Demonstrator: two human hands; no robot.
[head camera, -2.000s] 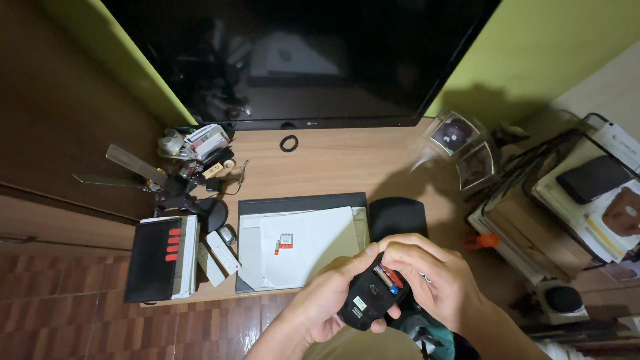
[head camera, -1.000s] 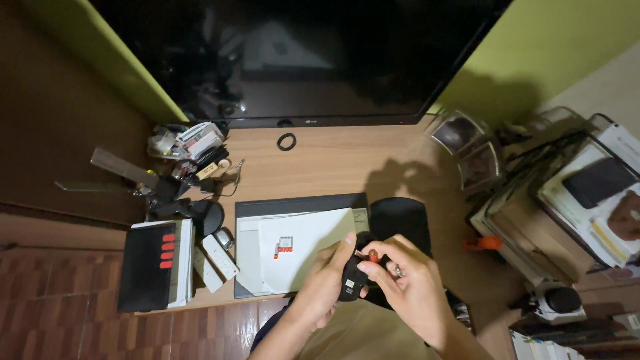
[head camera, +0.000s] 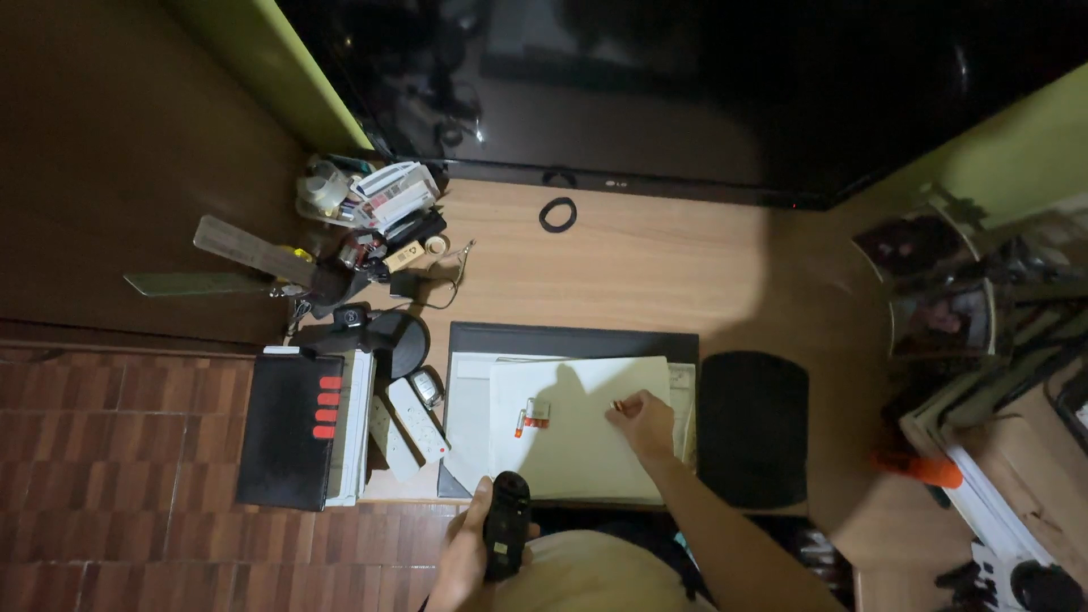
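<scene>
My left hand (head camera: 463, 544) holds a black computer mouse (head camera: 507, 527), underside up, below the desk's front edge. My right hand (head camera: 648, 425) is over the white paper (head camera: 586, 467), its fingertips pinching a small battery (head camera: 617, 406). Left of it on the paper lie a loose battery (head camera: 519, 423) with an orange end and, touching or close beside it, a small clear and red pack (head camera: 537, 413). The paper rests on a dark desk pad (head camera: 578, 336).
A black mouse pad (head camera: 753, 429) lies right of the desk pad. White remotes or power strips (head camera: 417, 419), a black folder (head camera: 289, 433) and a cluttered lamp base (head camera: 399, 340) stand left. A black ring (head camera: 558, 215) lies near the LG screen (head camera: 646, 102). Photo frames (head camera: 943, 319) stand right.
My hands have parted: the right has moved from the mouse to over the paper, the left keeps the mouse lower down. A battery now lies beside the pack on the paper.
</scene>
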